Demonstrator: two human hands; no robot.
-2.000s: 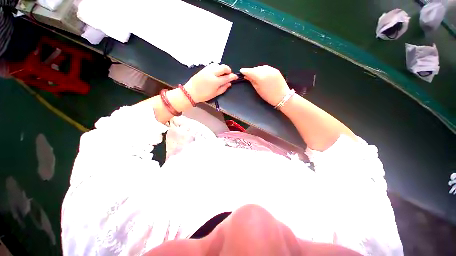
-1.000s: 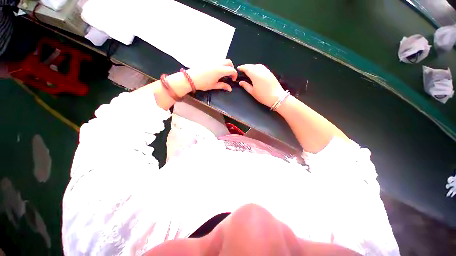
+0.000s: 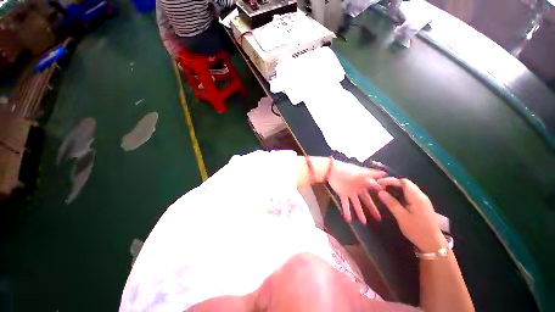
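Observation:
My left hand (image 3: pixel 359 187) is over the black bench top (image 3: pixel 313 131), palm partly showing and fingers spread. My right hand (image 3: pixel 414 210) is just right of it, fingers curved, its fingertips at my left fingertips. Something dark, perhaps an adapter or its cord, shows between my right thumb and fingers; it is too blurred to tell if it is gripped. A thin black cord (image 3: pixel 380 166) lies just beyond my hands. Flat white sheets (image 3: pixel 347 122) lie on the bench, up and left of my hands. A small pale piece (image 3: pixel 445 223) shows beside my right wrist.
A teal raised edge (image 3: pixel 426 149) separates the bench from the dark green belt (image 3: pixel 474 116). White crumpled bundles (image 3: pixel 414 23) lie on the belt's far part. A pale box-like unit (image 3: pixel 283 39) stands on the bench. A person in stripes (image 3: pixel 190 17) sits on a red stool (image 3: pixel 213 76).
The view has swung left, showing more floor, the person and the box-like unit. My left hand has opened, its fingers now spread; my right hand stays close to it.

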